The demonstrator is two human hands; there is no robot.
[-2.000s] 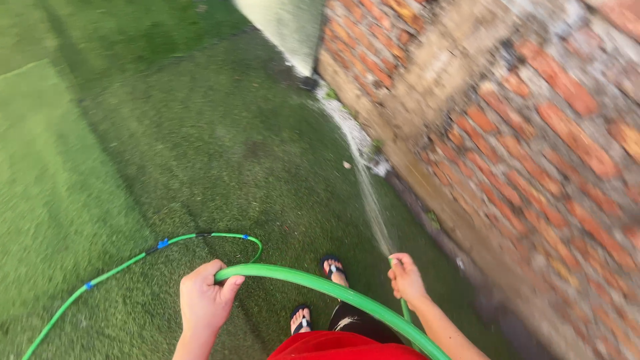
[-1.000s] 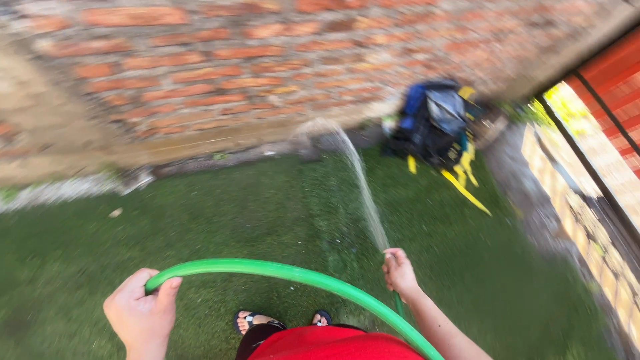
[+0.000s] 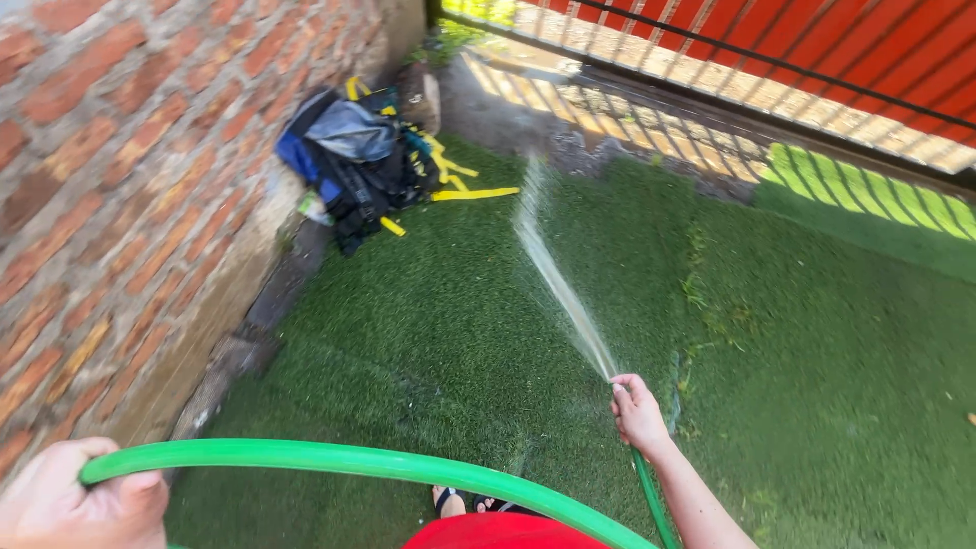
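At the lower left, my left hand point(image 3: 84, 492) grips a green garden hose point(image 3: 305, 455), which arcs across in front of my red shirt to the lower right. My right hand point(image 3: 639, 412) is closed around the hose's end, its thumb and fingers at the outlet. From there a jet of water point(image 3: 568, 297) sprays forward over the artificial turf point(image 3: 457, 305) toward the muddy strip by the fence. The hose runs down from my right hand beside the forearm.
A blue and black backpack point(image 3: 358, 152) with yellow straps leans by the brick wall point(image 3: 130, 175) on the left. A metal-barred fence point(image 3: 686, 80) crosses the top, with bare wet ground point(image 3: 496, 99) before it. My sandalled feet point(image 3: 450, 501) stand on the turf.
The view has swung far to the right, from along the brick wall to the backpack and fence. The spray, earlier at the wall's foot, now points toward the fence. Both hands still hold the hose.
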